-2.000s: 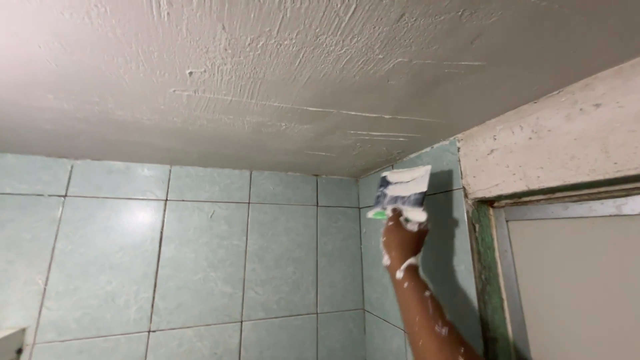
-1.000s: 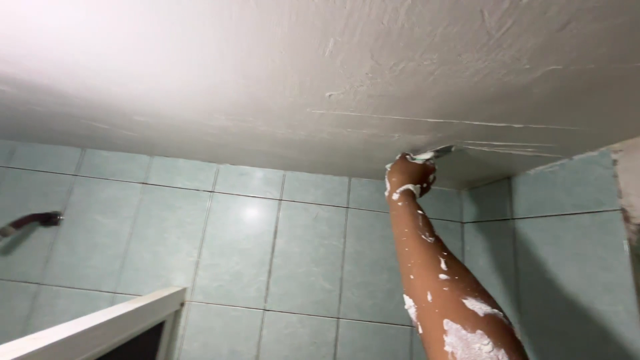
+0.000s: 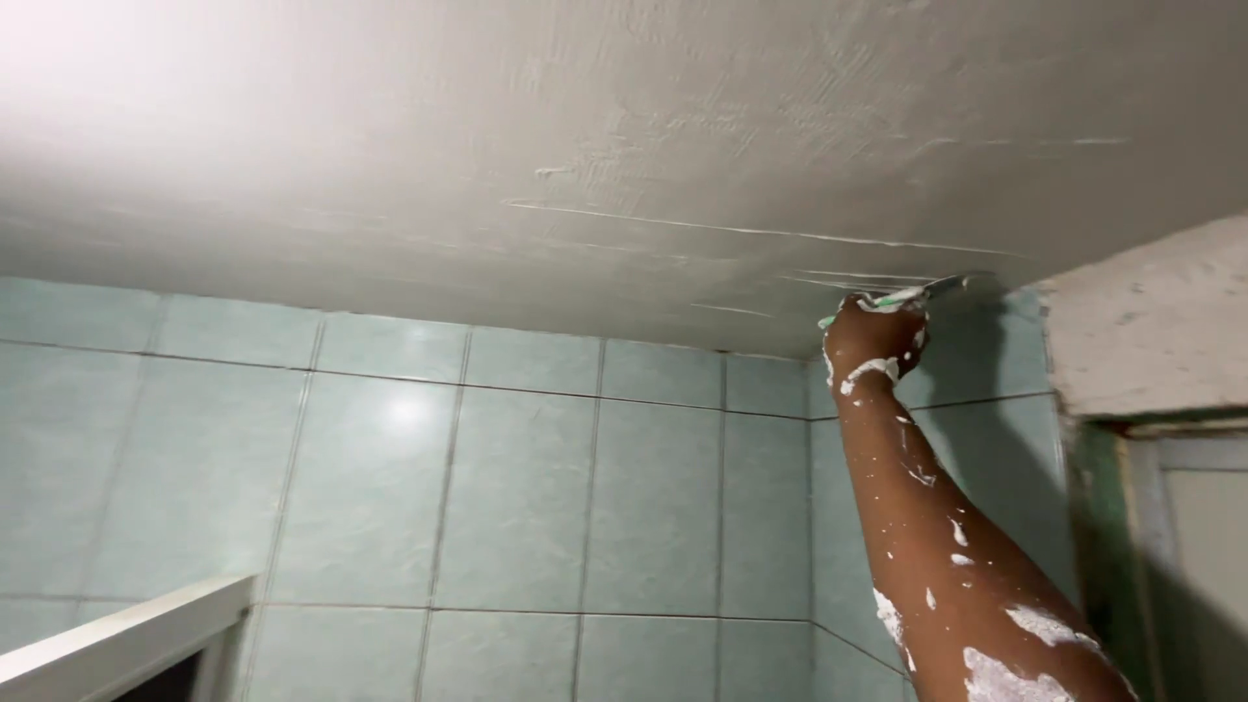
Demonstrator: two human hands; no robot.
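My right hand (image 3: 875, 339) is raised at the right and closed around the green handle of a putty knife (image 3: 944, 287). The blade lies against or very close to the grey ceiling (image 3: 624, 210), near the corner where ceiling and walls meet. White paste coats parts of my fingers and wrist and is spattered along the forearm. Thin raised ridges and rough streaks of compound run across the ceiling left of the blade. My left hand is out of view.
Pale green wall tiles (image 3: 517, 497) run below the ceiling. A white frame (image 3: 127, 624) juts in at the lower left. At the right are a bare plaster strip (image 3: 1150, 322) and a door frame (image 3: 1107, 526) with worn green paint.
Two seconds ago the blade faced the view, with white paste on it, below the ceiling; now it is up at the ceiling. Since one second ago the view has swung right.
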